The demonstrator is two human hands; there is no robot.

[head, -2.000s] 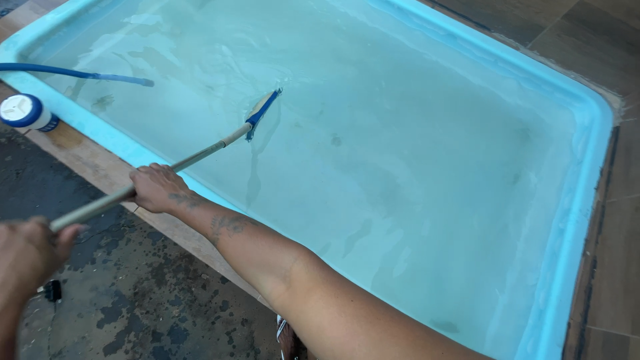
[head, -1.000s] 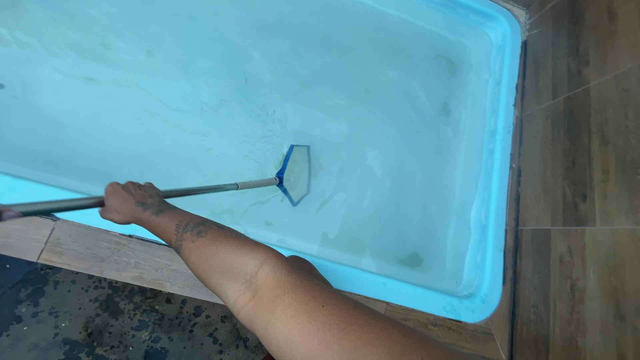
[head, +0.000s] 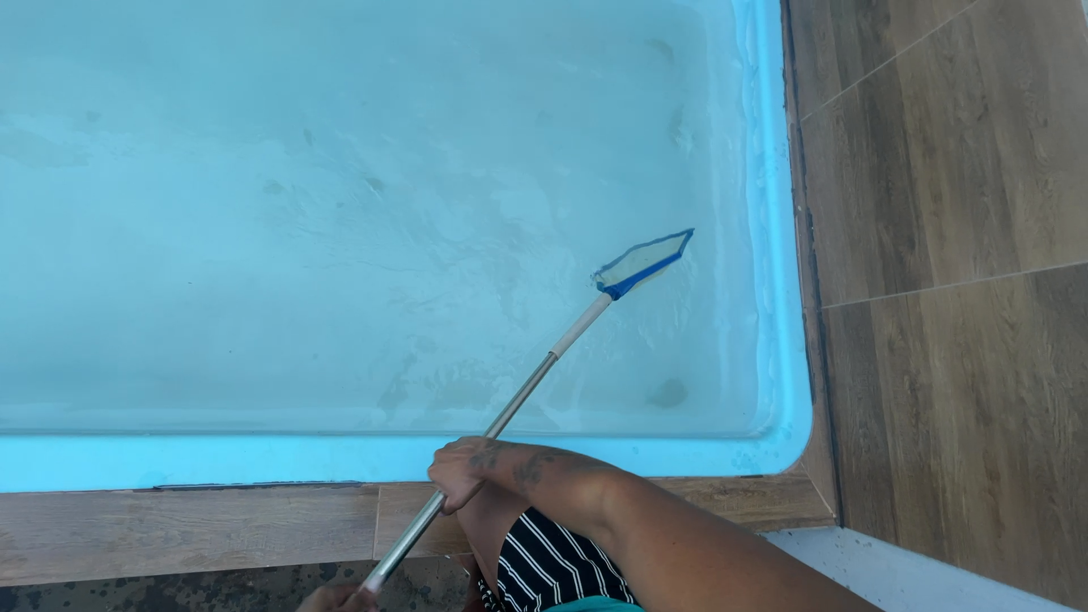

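Observation:
A metal telescopic pole (head: 523, 395) slants from the bottom of the view up to a blue-framed pool skimmer net (head: 646, 262), which lies in the water near the right end of a light-blue pool (head: 476, 212). My right hand (head: 459, 473) is closed around the pole above the pool's near rim. Lower down, at the bottom edge, my left hand (head: 340, 598) grips the pole's lower part and is only partly in view. The net is tilted, with part of its frame at the water surface.
The pool's smooth blue rim (head: 255, 459) runs along the near side and rounds a corner at the right. Wood-look tiles (head: 943, 212) border it. Dark wet ground (head: 212, 588) shows at the lower left, and a white ledge (head: 918, 569) at the lower right.
The skimmer net has moved toward the pool's right end, and the pole now slants up to the right. The view has shifted right; the hose and the white-and-blue container seen earlier are out of frame.

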